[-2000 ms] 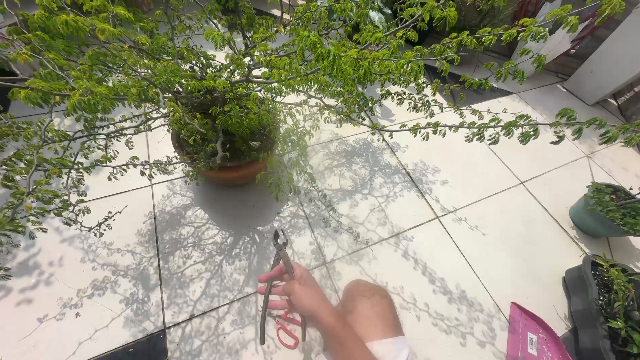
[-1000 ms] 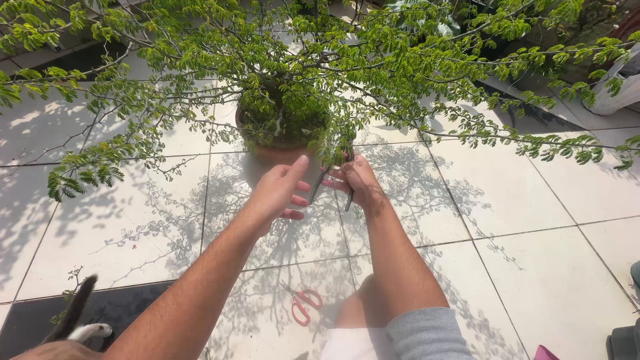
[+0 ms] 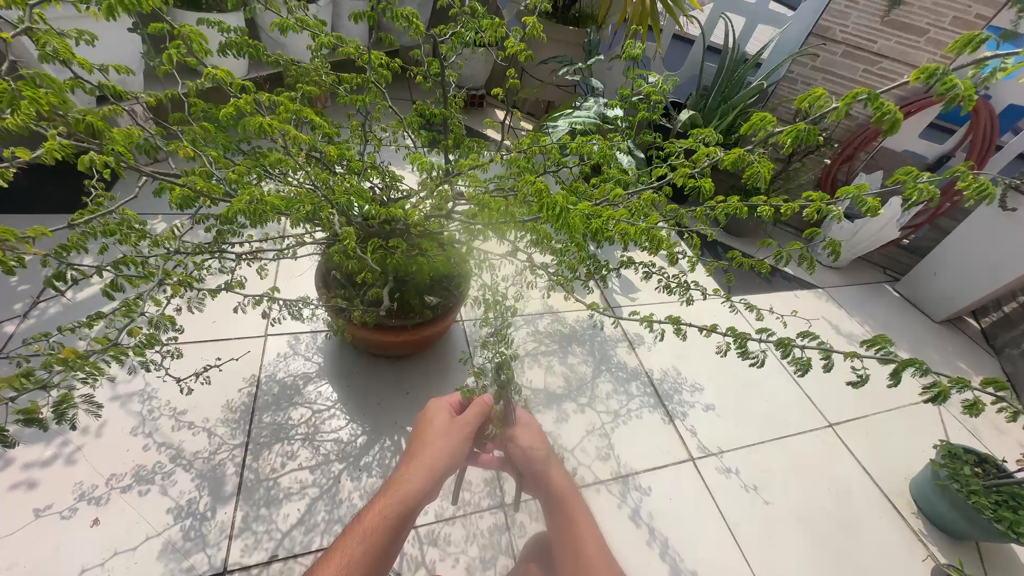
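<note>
A leafy bonsai tree (image 3: 384,184) with long spreading branches grows in a round terracotta pot (image 3: 396,338) on the tiled floor. My left hand (image 3: 452,428) pinches a thin leafy branch (image 3: 492,344) that hangs in front of the pot's right side. Close against it, my right hand (image 3: 524,448) holds the dark-handled pruning cutter (image 3: 517,488), whose two handles stick out below the hands. The cutter's jaws are hidden among the leaves, so whether they touch the branch cannot be told.
Long branches reach far to both sides over the white tiles (image 3: 760,376). A green pot (image 3: 956,500) with a small plant stands at the lower right. White planters (image 3: 296,28) line the back. A coiled red hose (image 3: 984,136) hangs at the upper right.
My left hand, out of view two seconds ago and open one second ago, now grips the leafy branch. My right hand still has the cutter. The red-handled scissors seen earlier on the floor are out of sight.
</note>
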